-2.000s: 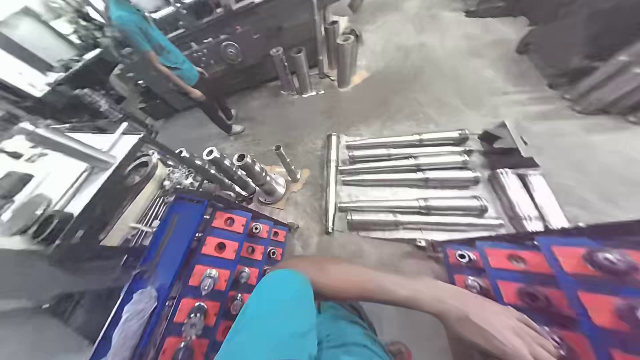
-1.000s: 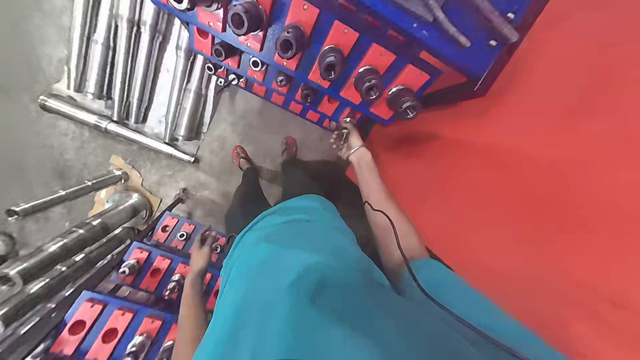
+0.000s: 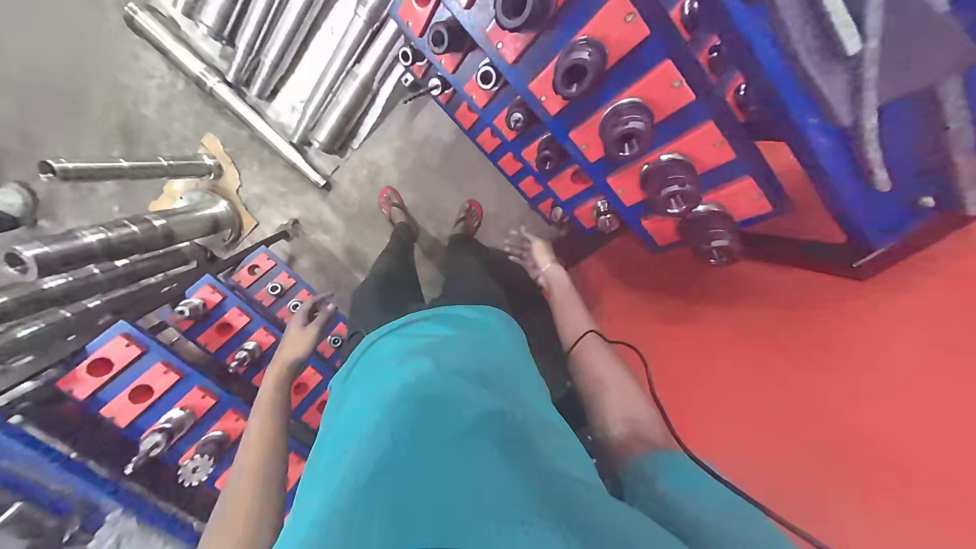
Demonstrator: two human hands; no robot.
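Observation:
My left hand hovers over the lower-left tool rack, fingers apart, holding nothing that shows. Under and around it are red holder plates on blue rails, some with metal tool holders such as one with a toothed milling cutter. My right hand hangs by the lower edge of the upper-right rack, its fingers spread, with nothing in it. Close to it a small tool holder sits in a red plate. Farther right, larger dark tool holders stand in the same blue rack.
Long steel shafts lie on the grey floor at upper left. Thick hollow steel cylinders stand at the left on cardboard. A red floor spreads at the right. A dark cable runs past my right forearm.
My right hand has opened and its fingers are now spread, near the rack's lower edge. My left hand is still over the left rack. The view swung strongly from the first frame.

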